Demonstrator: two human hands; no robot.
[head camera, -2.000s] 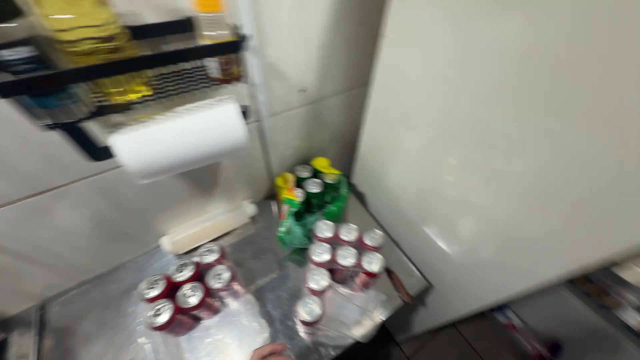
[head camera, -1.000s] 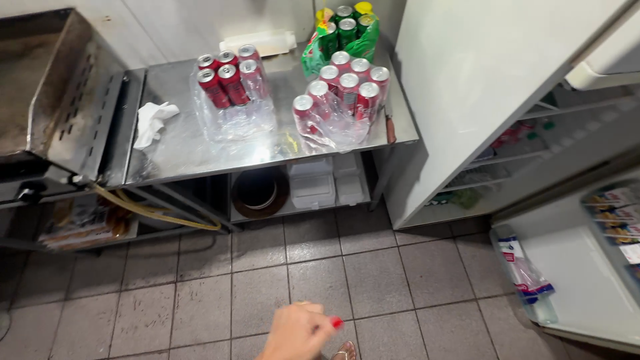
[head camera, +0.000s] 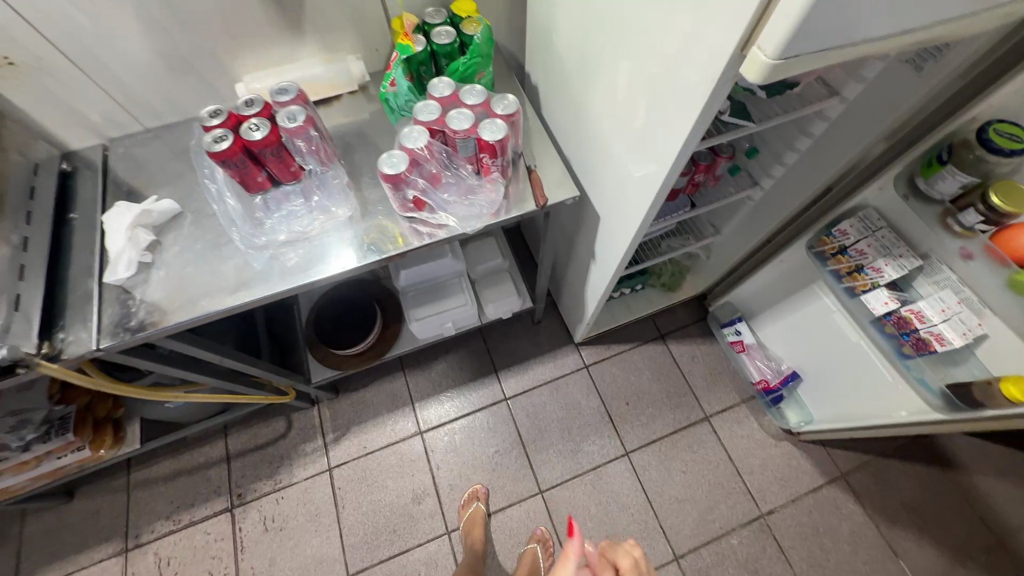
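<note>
At the bottom edge of the head view is what looks like my right hand (head camera: 604, 556), cut off by the frame. One red-nailed digit points up beside bent fingers; whether it holds anything is hidden. My left hand cannot be made out. Ahead, on a steel table, dark red cola cans (head camera: 260, 144) stand in torn clear plastic wrap (head camera: 280, 212). More red cola cans (head camera: 462, 132) stand to their right, partly inside clear film (head camera: 456, 196). Behind these are green cans (head camera: 444, 48) in a green and yellow wrapper (head camera: 480, 60). Neither hand touches the cans.
The steel table (head camera: 184, 280) also bears crumpled white paper (head camera: 136, 236) and a brown-handled utensil (head camera: 537, 188). Foam boxes (head camera: 436, 304) sit on its lower shelf. At right, an open fridge door (head camera: 840, 360) juts out over the tiled floor. A yellow hose (head camera: 192, 392) hangs at left.
The hand seen low in the middle one second ago now shows lower and further right. The view has tilted down from the wall to the floor and the open fridge.
</note>
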